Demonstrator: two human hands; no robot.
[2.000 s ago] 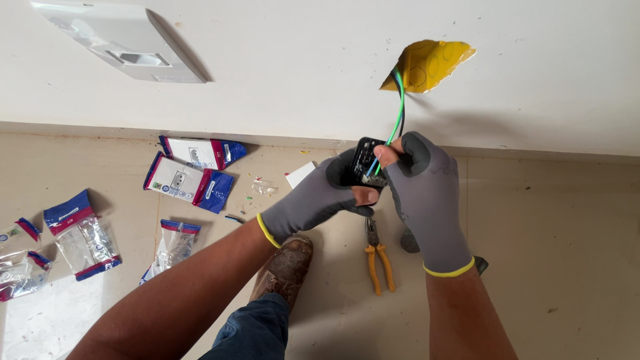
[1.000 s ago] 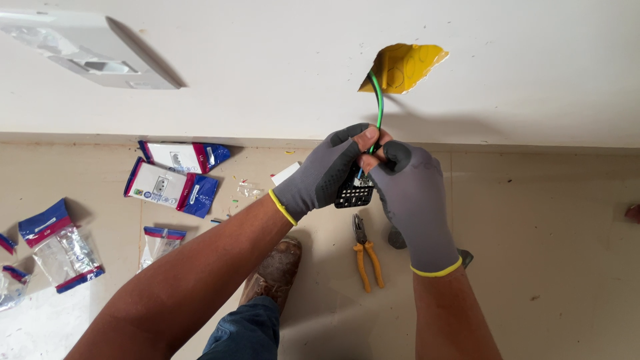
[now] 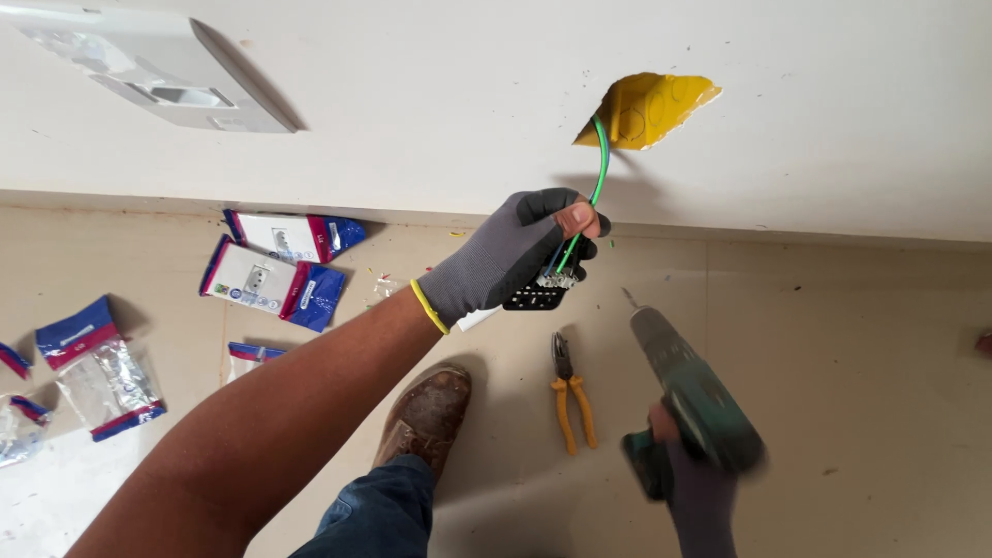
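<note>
My left hand, in a grey and black work glove with bare fingertips, holds green and blue wires and a black socket module with metal terminals. The wires run from the module up into a yellow electrical box in a jagged wall hole. Lower right, my right hand, also gloved and blurred, grips a cordless drill, its bit pointing up and left. Between the hands, combination pliers with orange handles lie on the floor.
A pale socket cover plate is on the wall at upper left. Several blue and red plastic packets lie on the floor, one near my left forearm. A brown boot stands left of the pliers. Small scraps lie by the wall.
My right hand has left the wires and moved down and right, and now holds the drill. My left hand still holds the wires and the module.
</note>
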